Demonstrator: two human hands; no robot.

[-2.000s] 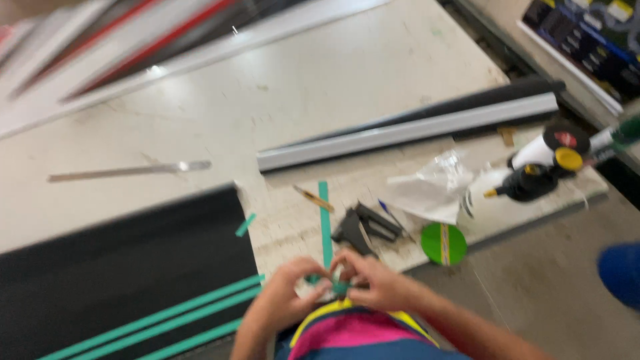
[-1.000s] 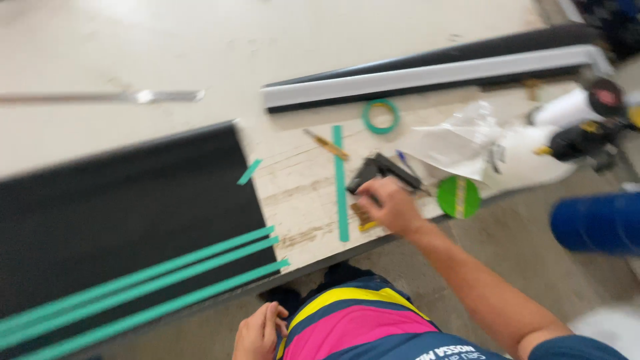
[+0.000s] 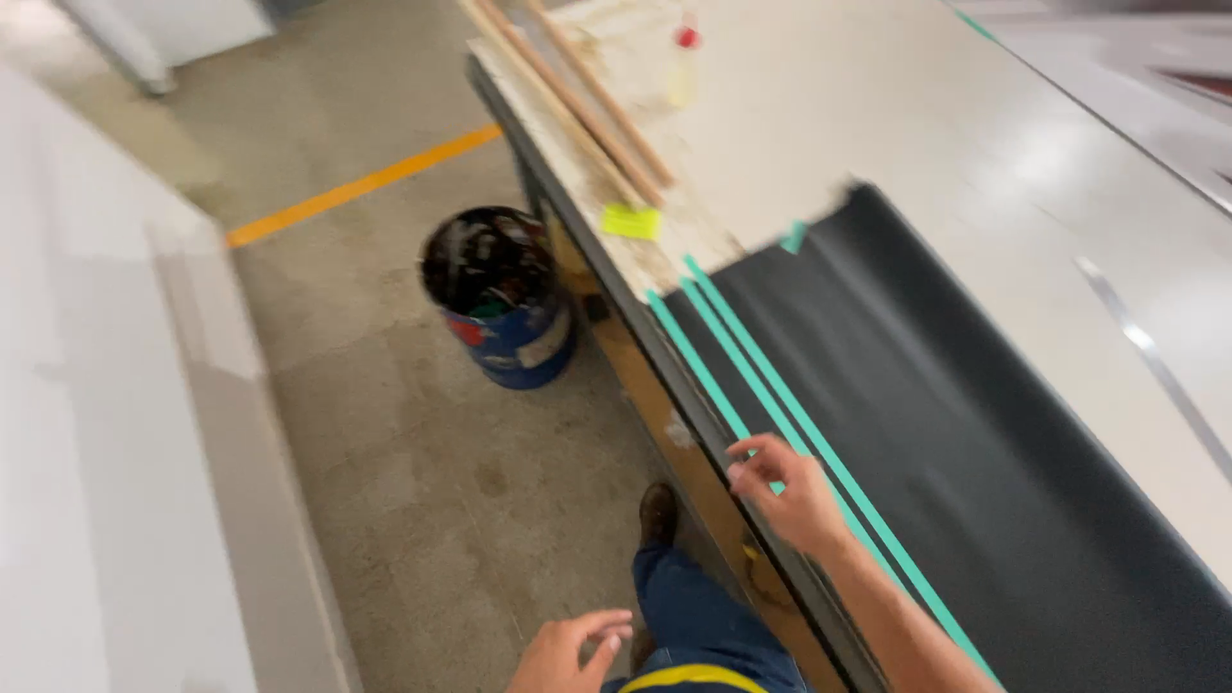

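A black sheet [image 3: 924, 433] lies along the edge of a white worktable [image 3: 828, 87], its far long side looking curled. Several strips of green tape [image 3: 818, 448] run lengthwise on it near the table edge, and a short green piece [image 3: 793, 237] sits at its end. My right hand [image 3: 784, 491] hovers at or just over the strips by the edge, fingers curled apart; nothing shows in it. My left hand [image 3: 577, 650] hangs low beside my leg, away from the table, with fingers apart and nothing visible in it.
A blue drum [image 3: 510, 327] with waste inside stands on the floor against the table. Wooden strips [image 3: 587, 106], a yellow-green piece [image 3: 631, 222] and a red-capped bottle [image 3: 683, 67] lie or stand at the far end. A metal ruler-like strip [image 3: 1155, 356] lies right. A white surface [image 3: 106, 404] borders the left.
The view has swung strongly to the table's other end. My right hand has left the dark tool it was touching and is now over the tape strips.
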